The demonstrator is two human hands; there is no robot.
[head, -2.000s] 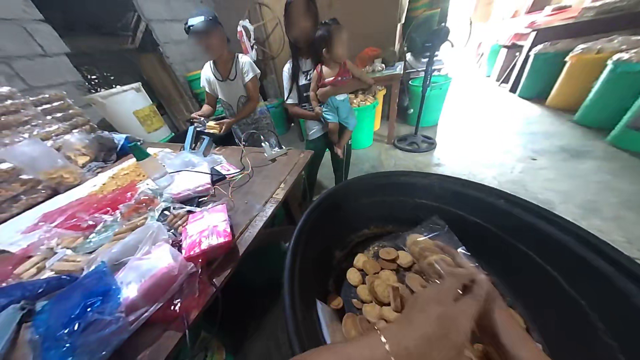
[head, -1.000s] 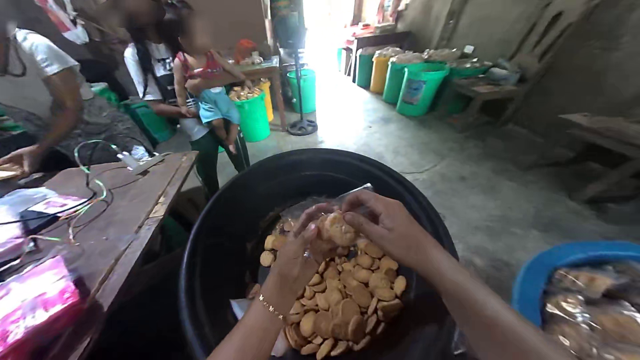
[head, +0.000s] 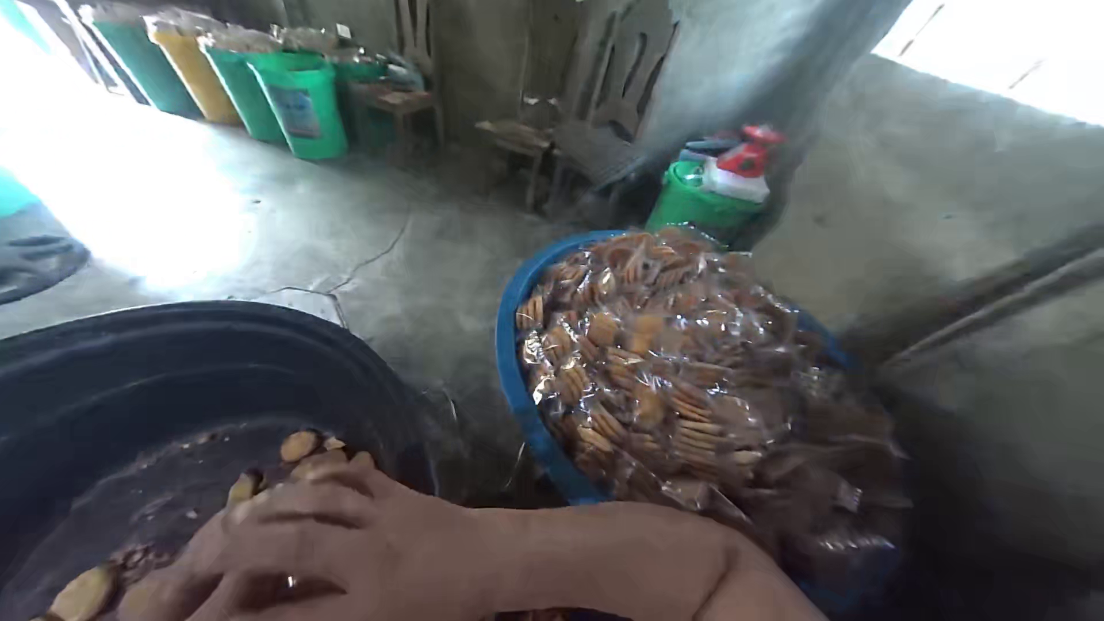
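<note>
My right hand [head: 328, 535] reaches in from the lower right, its fingers bent over round brown biscuits in a large black tub [head: 233, 328]. It is blurred, and whether it grips any is hidden. At the bottom edge, a finger with a ring shows below it; I cannot tell whether this belongs to my left hand. A loose biscuit [head: 299, 446] lies just beyond my fingertips, and another biscuit [head: 84, 593] is at the lower left. To the right, a blue basin [head: 516, 371] is heaped with clear plastic packs of stacked biscuits [head: 647, 345].
Green bins [head: 302, 108] and a yellow bin [head: 194, 73] stand at the upper left. Wooden chairs [head: 604, 129] are by the back wall. A green bucket [head: 699, 207] with red and white items sits behind the basin. The black base [head: 39, 250] of a stand is at the left.
The view has swung far to the right, bringing the blue basin fully in. A second ago both hands were together around a biscuit above the tub; now my right hand is low in it.
</note>
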